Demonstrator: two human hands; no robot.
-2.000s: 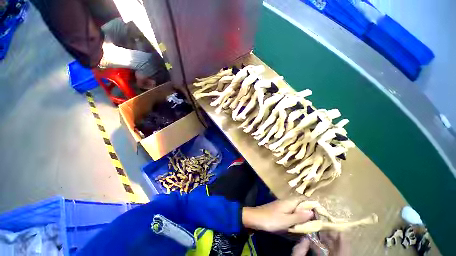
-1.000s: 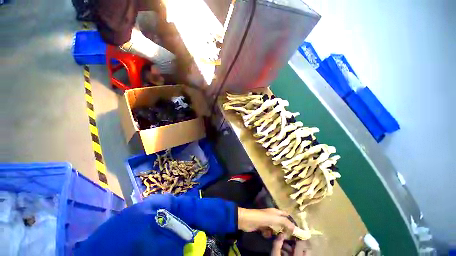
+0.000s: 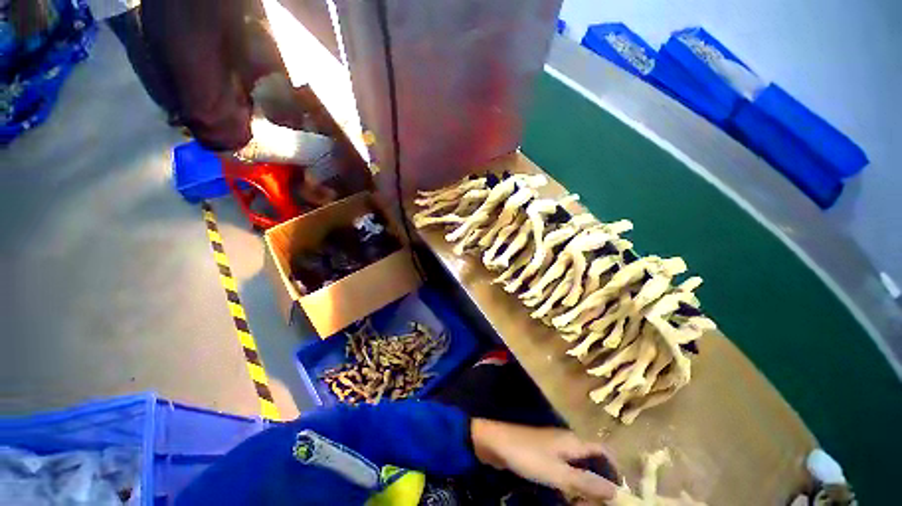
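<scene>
My left hand [image 3: 549, 460], bare below a blue sleeve, is at the bottom edge. Its fingertips are at the near end of a tan figure part [image 3: 653, 479] with several limbs, partly cut off by the bottom edge. A dark patch shows between thumb and fingers; I cannot tell what it is. My right hand is out of the picture. A dense row of tan figure parts [image 3: 569, 272] with dark bits between them lies along the tan bench [image 3: 514, 331].
A green belt [image 3: 682, 212] runs behind the bench. A white rounded object [image 3: 823, 464] stands at lower right. On the floor side are a low blue bin of small tan parts [image 3: 381, 361], an open carton [image 3: 361, 296], a blue tub [image 3: 198, 440] and a person's dark sleeve [image 3: 193, 74].
The view has swung since one second ago. The held tan part now sits lower, partly past the bottom edge. My right hand, seen before beside it, has left the picture.
</scene>
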